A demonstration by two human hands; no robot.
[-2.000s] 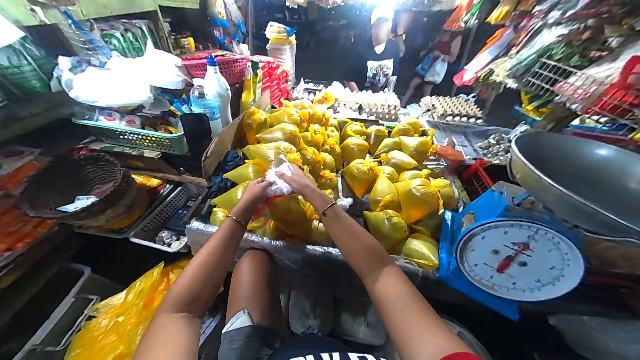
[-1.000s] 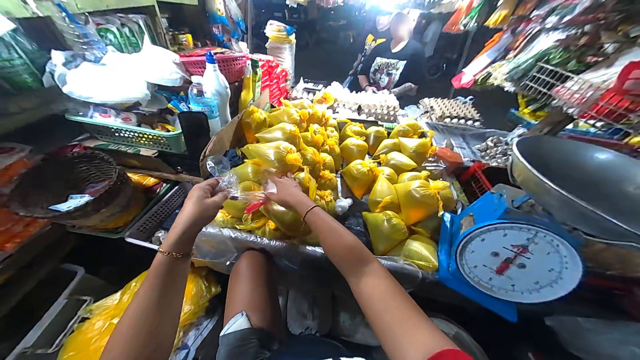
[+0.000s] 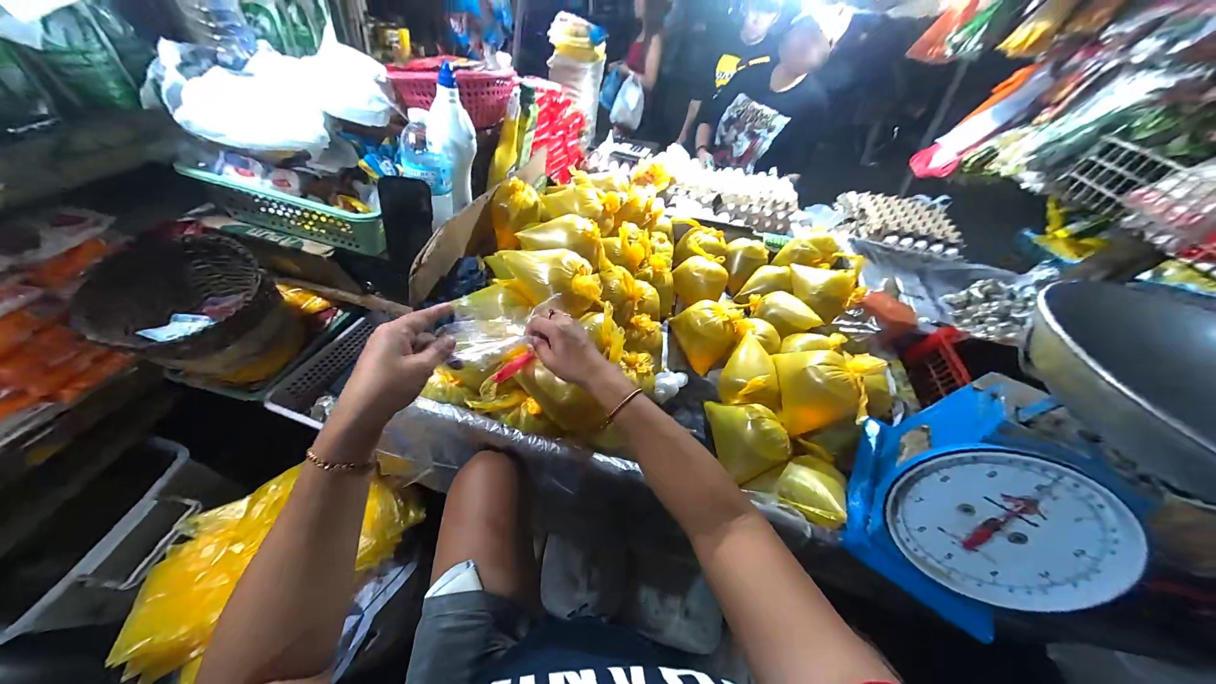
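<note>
A clear plastic bag (image 3: 484, 334) with a red strip (image 3: 513, 366) is stretched between my hands, above the near left part of the pile. My left hand (image 3: 404, 356) grips its left side, and my right hand (image 3: 562, 342) pinches its right side. Beneath and behind them lie many knotted yellow plastic bags (image 3: 750, 369), plump with contents that I cannot make out. A blue dial scale (image 3: 1015, 527) with a metal pan (image 3: 1140, 370) stands at the right. More yellow plastic bags (image 3: 228, 560) lie flat at the lower left, beside my left forearm.
Egg trays (image 3: 731, 195) stand behind the pile, with people (image 3: 760, 104) beyond them. At the left are a wicker basket (image 3: 180, 304), a green plastic basket (image 3: 294, 211) and a white bottle (image 3: 450, 133). A red crate (image 3: 936, 366) sits between the pile and the scale.
Two seconds ago my hands were close together on a bunched whitish bag; now they are apart with the clear bag spread between them. Beyond the eggs, the people have shifted.
</note>
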